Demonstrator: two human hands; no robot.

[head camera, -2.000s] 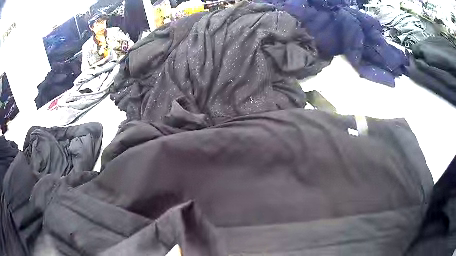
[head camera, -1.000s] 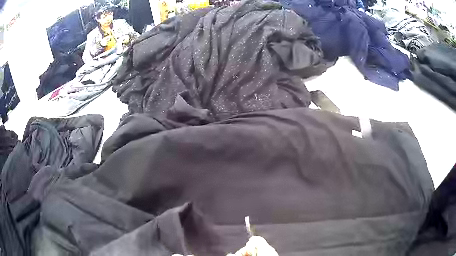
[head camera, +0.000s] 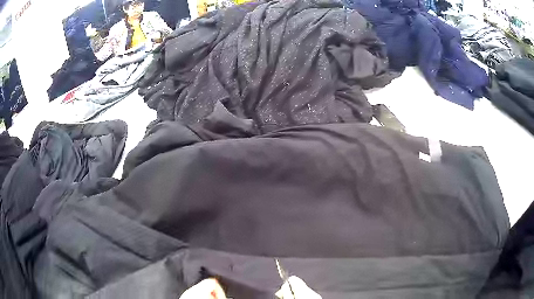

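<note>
A large black garment (head camera: 304, 193) lies spread across the table in front of me, with a long straight seam low down and a small white label (head camera: 434, 150) at its upper right. My right hand (head camera: 297, 289) is at the bottom edge, cut off, closed on small thread snips (head camera: 281, 269) whose thin blade points up over the cloth. My left hand (head camera: 203, 289) is at the bottom edge to the left, mostly cut off, against the garment's fold; its fingers' hold is not clear.
A speckled black heap (head camera: 275, 70) lies behind the work. A navy garment (head camera: 433, 47) is beyond it to the right. Dark garments (head camera: 70, 152) lie at the left. A person (head camera: 136, 32) sits at the far left by grey cloth (head camera: 114, 82). White tabletop (head camera: 410, 87) shows at right.
My left hand has come into view at the bottom edge. My right hand came in with the snips, whose blade now shows more clearly. The raised fold at lower centre has been lowered.
</note>
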